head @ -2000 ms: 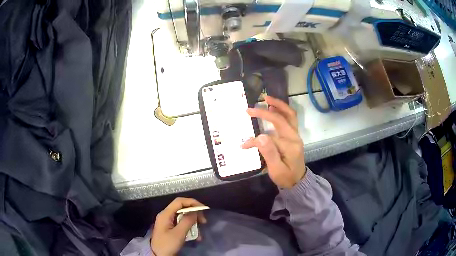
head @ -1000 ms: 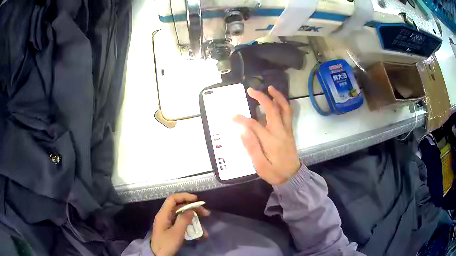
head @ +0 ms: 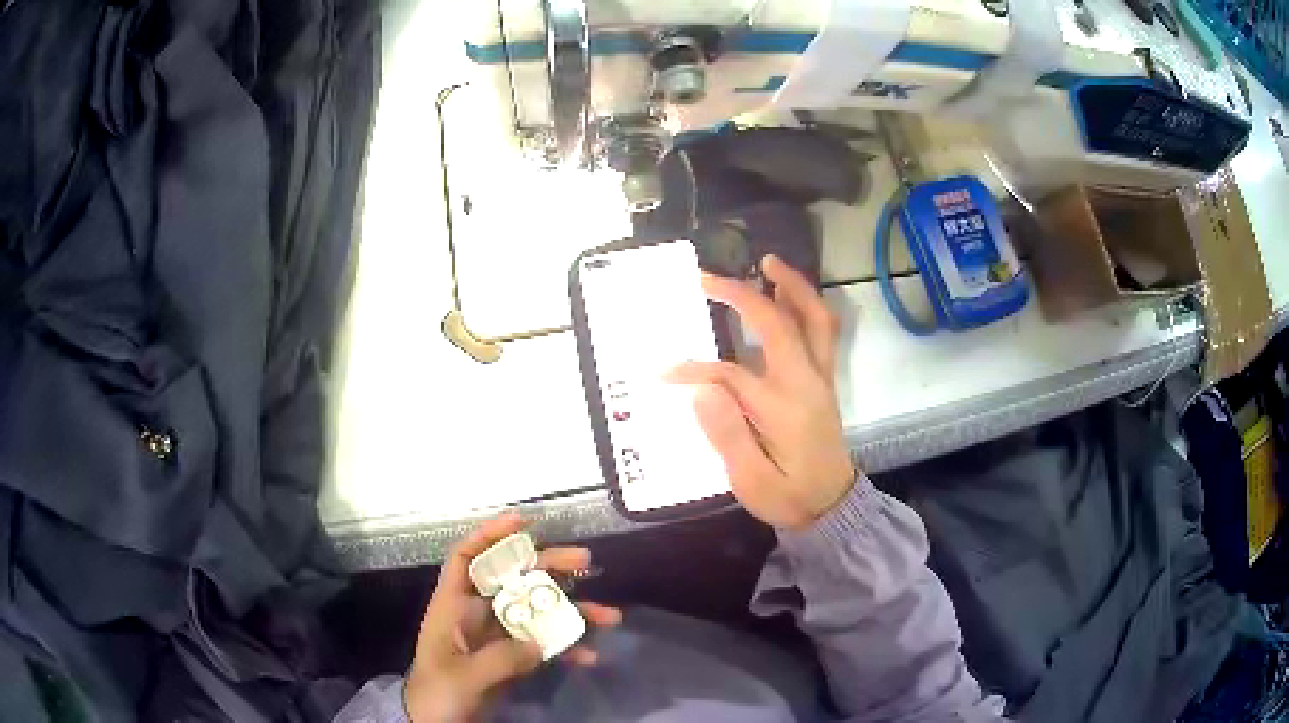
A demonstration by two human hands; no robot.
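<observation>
A smartphone [head: 643, 410] with a black case and a bright white screen lies on the table near its front edge. My right hand [head: 782, 403] is over the phone's right side, fingers spread, a fingertip at the screen; it grips nothing. My left hand [head: 474, 636] is below the table edge and holds a small white earbud charging case [head: 539, 613] with its lid flipped open. Two round wells show inside the case; I cannot tell if earbuds sit in them.
The sewing machine [head: 763, 71] stands behind the phone, dark fabric pieces [head: 778, 167] under its arm. A blue container with a strap [head: 964, 254] and an open cardboard box [head: 1117, 247] are at right. Dark garments [head: 170, 311] are heaped at left; dark fabric [head: 1060, 537] hangs below the table edge.
My left hand has turned and raised the white case, so its open inside now shows. My right hand has moved from the phone's lower right a little up and left over the screen.
</observation>
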